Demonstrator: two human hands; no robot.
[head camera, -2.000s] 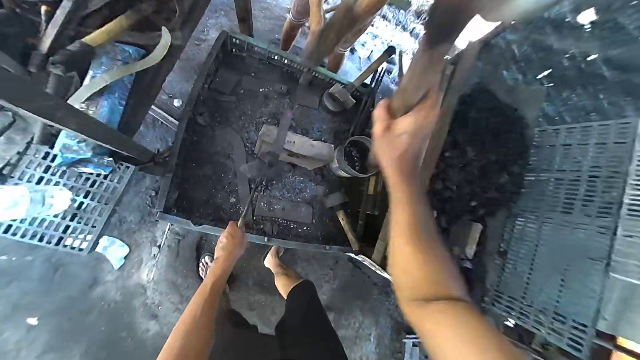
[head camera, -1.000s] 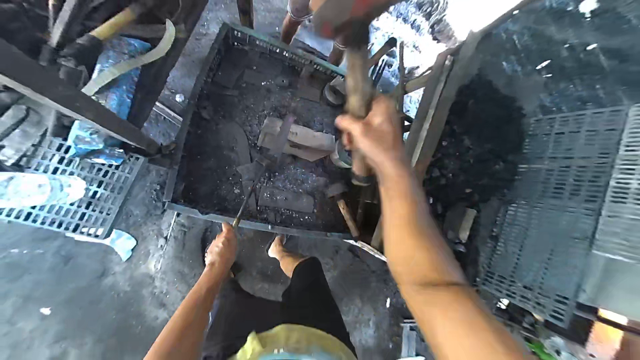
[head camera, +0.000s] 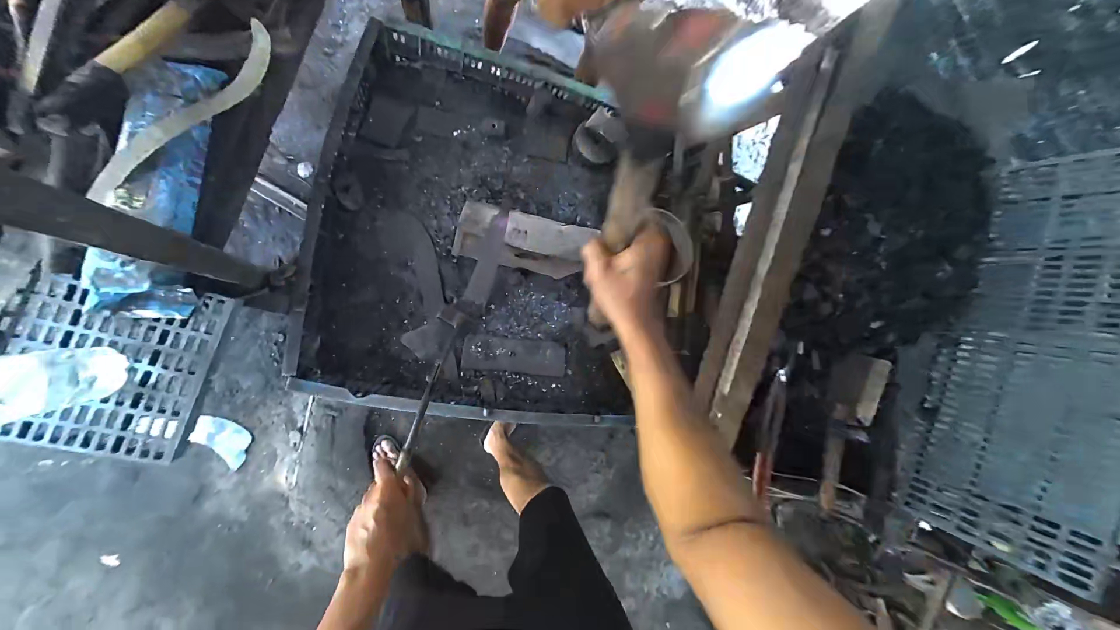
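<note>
My left hand (head camera: 385, 516) grips the rod handle of a pair of tongs (head camera: 429, 394) below the tray's front edge. The tongs' jaws are on a flat metal blade (head camera: 486, 267), which lies across a pale block (head camera: 547, 241) in the tray. Raised at the right, my right hand (head camera: 634, 267) is closed on the wooden handle of a hammer (head camera: 632, 188); its large head is blurred by motion. Beneath that hand the rim of a round container (head camera: 678, 249) shows in part. A flat metal plate (head camera: 514, 355) lies in the dark grit just below the block.
The low tray (head camera: 472, 411) holds several metal pieces. A wooden beam (head camera: 774, 236) runs beside it, with a charcoal heap (head camera: 892, 227) beyond. Plastic grates (head camera: 1032, 350) are at the right and left. A curved pale blade (head camera: 188, 114) hangs upper left. Another person's hand shows at the top.
The hammer has moved through the air, staying in my right hand. The blade has shifted on the block, with the tongs still in my left hand.
</note>
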